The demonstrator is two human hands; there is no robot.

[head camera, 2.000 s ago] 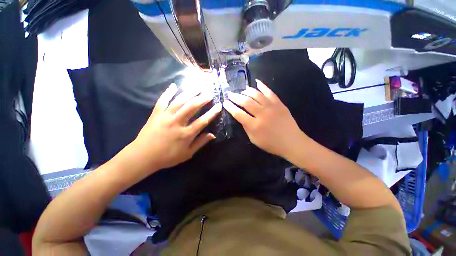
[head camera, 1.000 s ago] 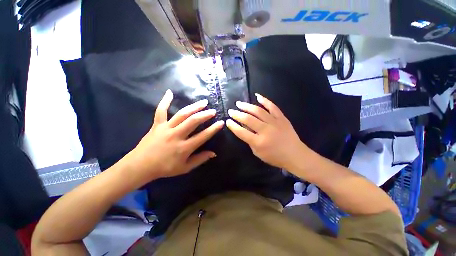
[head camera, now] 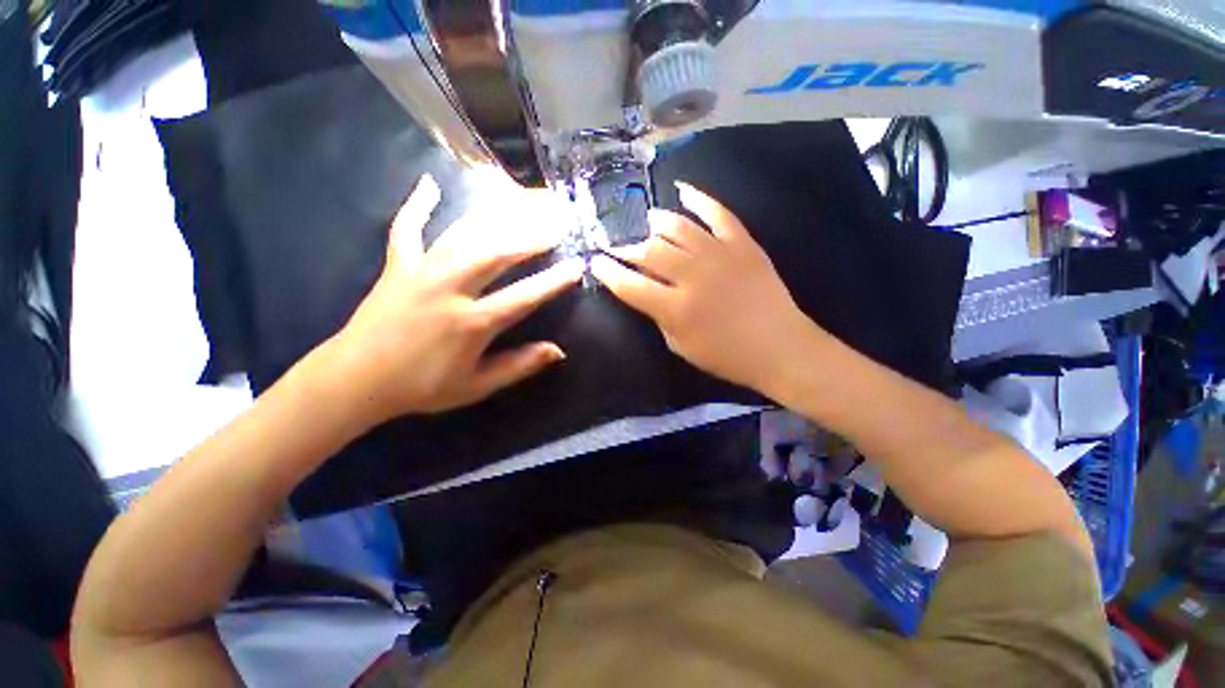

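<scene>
A black garment panel [head camera: 591,350] lies spread under the white sewing machine head [head camera: 860,74] with blue "JACK" lettering. The presser foot [head camera: 580,229] is down in bright glare over the cloth; the stitching there cannot be made out. My left hand [head camera: 450,316] lies flat on the panel, left of the foot, fingers spread. My right hand [head camera: 712,289] lies on the panel just right of the foot. The index fingertips of both hands nearly meet in front of the needle area. Neither hand visibly grips anything.
Black-handled scissors [head camera: 918,168] lie right of the machine, partly behind the panel. A small box [head camera: 1075,222] is at the right. A stack of black pieces [head camera: 114,40] is upper left. White pieces with black trim [head camera: 1088,403] lie over a blue basket [head camera: 1108,518]. A numbered tape [head camera: 1008,307] runs along the table edge.
The panel has shifted; its lower edge now crosses the table's front edge, which shows beneath it. Both hands have moved up nearer the presser foot since one second ago.
</scene>
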